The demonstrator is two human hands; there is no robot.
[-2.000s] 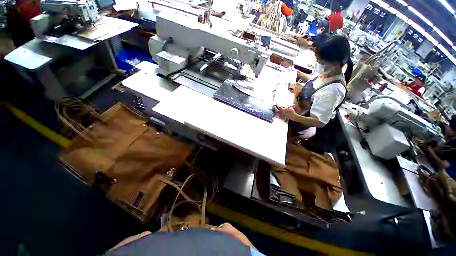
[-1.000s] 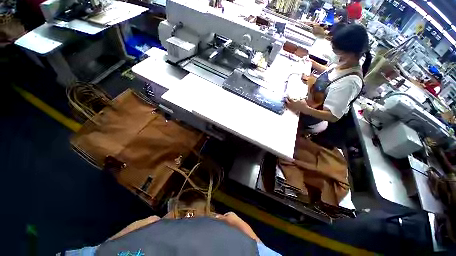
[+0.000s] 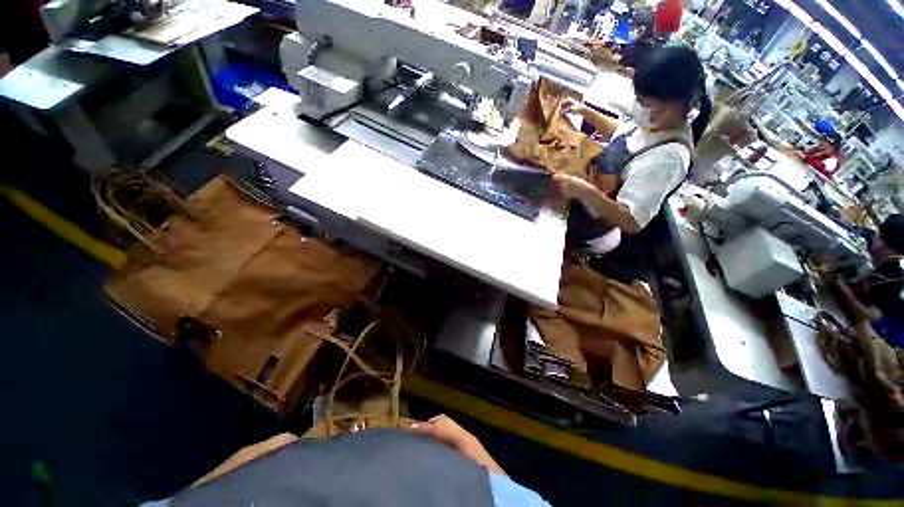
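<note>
A brown handbag [image 3: 359, 406] is right in front of my body, its thin tan loop handles standing up and a shiny fitting at its top. My right hand [image 3: 442, 430] is at the bag's right top edge, fingers closed on it, partly cut off by my grey apron. My left hand [image 3: 287, 442] shows only as a strip of skin at the bag's left side; its fingers are hidden. Beyond the bag, a low pile of flat brown bags [image 3: 243, 282] has handles sticking out at both ends.
A white machine table [image 3: 436, 223] with a large off-white sewing machine [image 3: 416, 59] lies ahead. A seated person [image 3: 654, 149] works there on a brown piece [image 3: 555, 144]. A second brown stack [image 3: 605, 332] is under the table's right end. A yellow floor line [image 3: 555, 441] crosses the dark floor.
The seated person has brought a brown piece up onto the machine bed. My view has shifted slightly; my hands and the bag stay in nearly the same place.
</note>
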